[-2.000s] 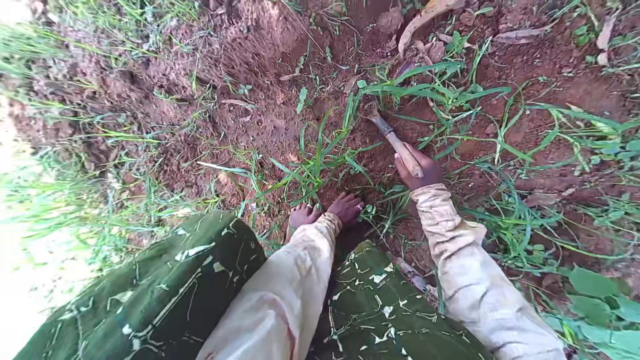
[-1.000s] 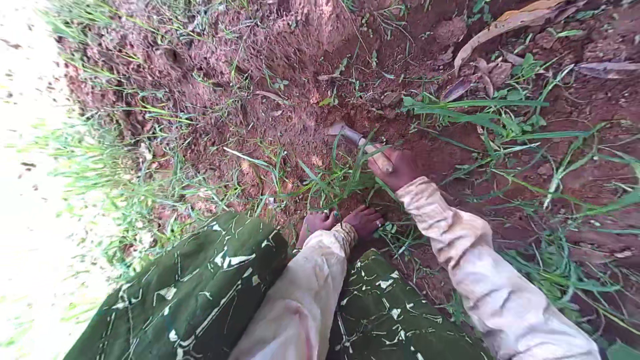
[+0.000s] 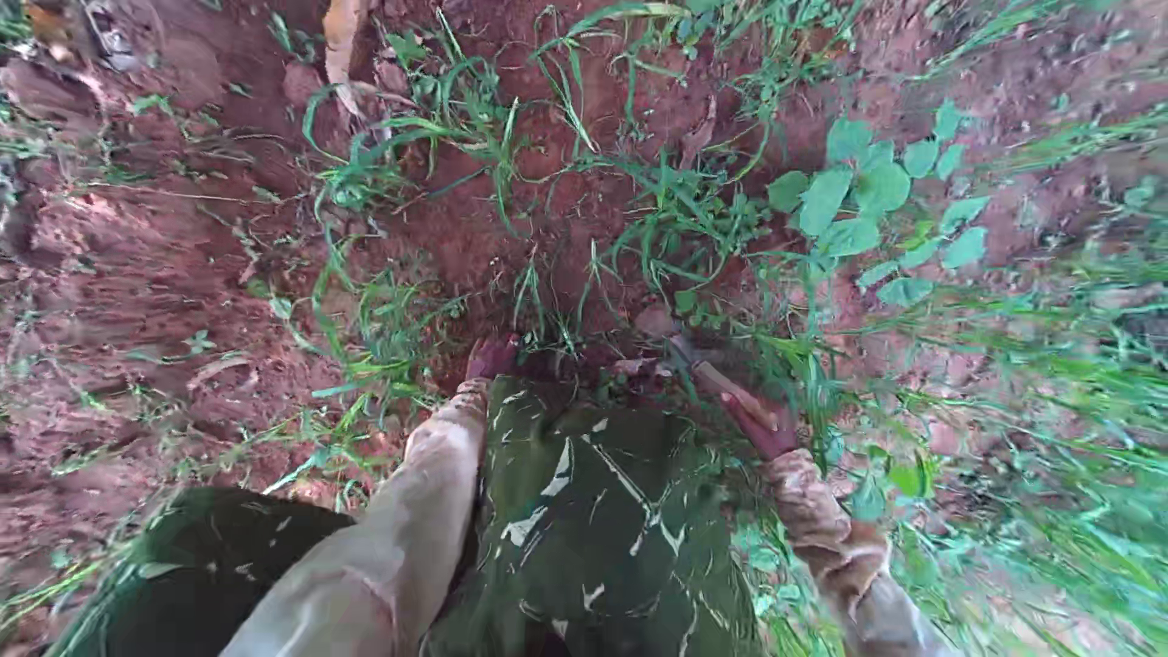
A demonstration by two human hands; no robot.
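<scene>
My right hand (image 3: 763,425) is closed around the wooden handle of a small hand hoe (image 3: 725,383), whose blade points up and left, close to the soil beside some grass. My left hand (image 3: 493,356) is low at the ground just above my patterned green garment (image 3: 593,511), next to a clump of grass (image 3: 388,319); its fingers are partly hidden and blurred, so whether it grips anything does not show. Thin grass tufts (image 3: 547,297) stand in the reddish soil between the two hands.
A broad-leaved green plant (image 3: 858,201) grows at the upper right, with denser grass (image 3: 1077,401) along the right side. A dry brown leaf (image 3: 342,46) lies at the top left. More grass (image 3: 675,219) grows ahead of my hands on the reddish soil.
The view has swung far to the right, bringing the broad-leaved plant fully in. My hands are now wider apart than one second ago, with the hoe still in my right hand.
</scene>
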